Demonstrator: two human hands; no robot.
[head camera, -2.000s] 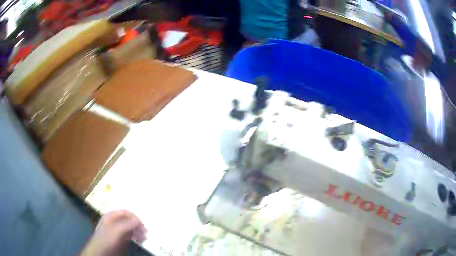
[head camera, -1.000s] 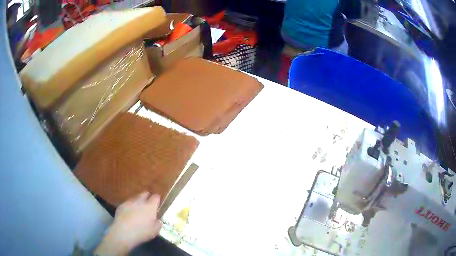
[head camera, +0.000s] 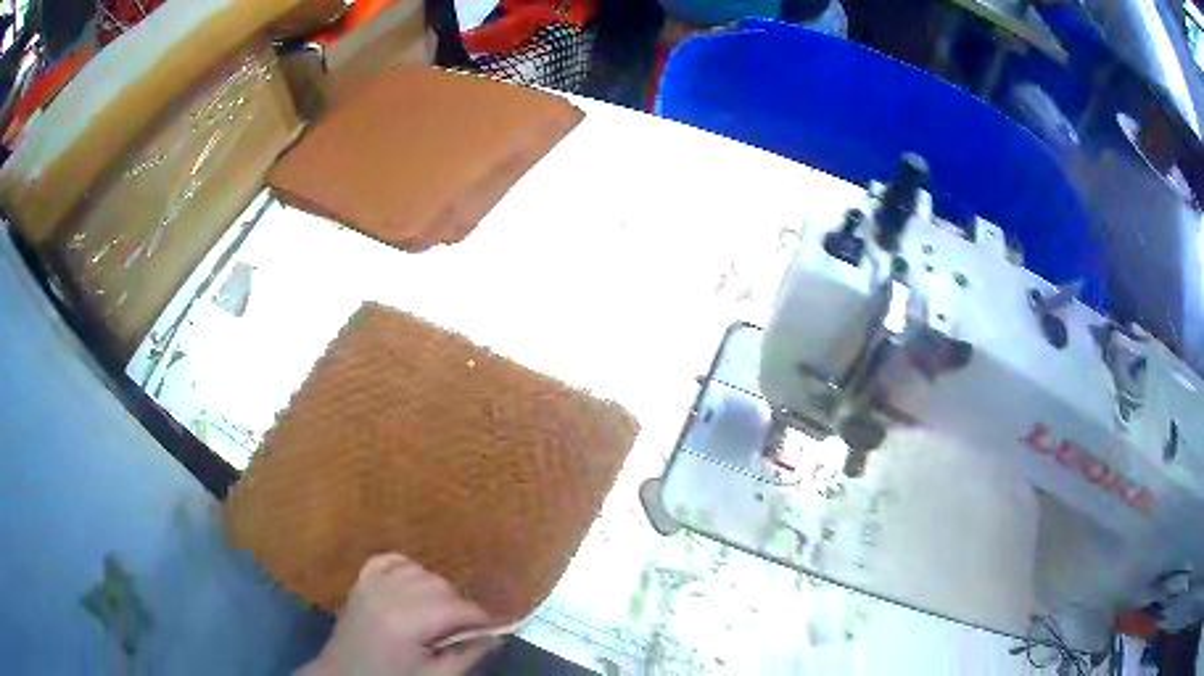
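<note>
A brown panel, textured side up (head camera: 436, 449), lies on the white table left of the sewing machine. My left hand (head camera: 403, 621) is at its near edge, cut off by the bottom of the picture, with its fingers closed on the edge. A thin pale edge shows beside the fingers. My right hand is not in view. The sewing machine head (head camera: 845, 317) stands to the right, its needle area above the metal plate (head camera: 726, 429). The panel does not reach the plate.
Stacked brown panels (head camera: 423, 145) lie at the far left of the table. A plastic-wrapped cardboard box (head camera: 185, 185) stands beyond the left edge. A blue bin (head camera: 858, 106) is behind the table. Eyeglasses or tangled wire (head camera: 1063, 644) lie at the lower right.
My left hand has drawn the textured panel right and towards me, away from the box and the stack. The view has also shifted. The dark strip seen beside the panel no longer shows.
</note>
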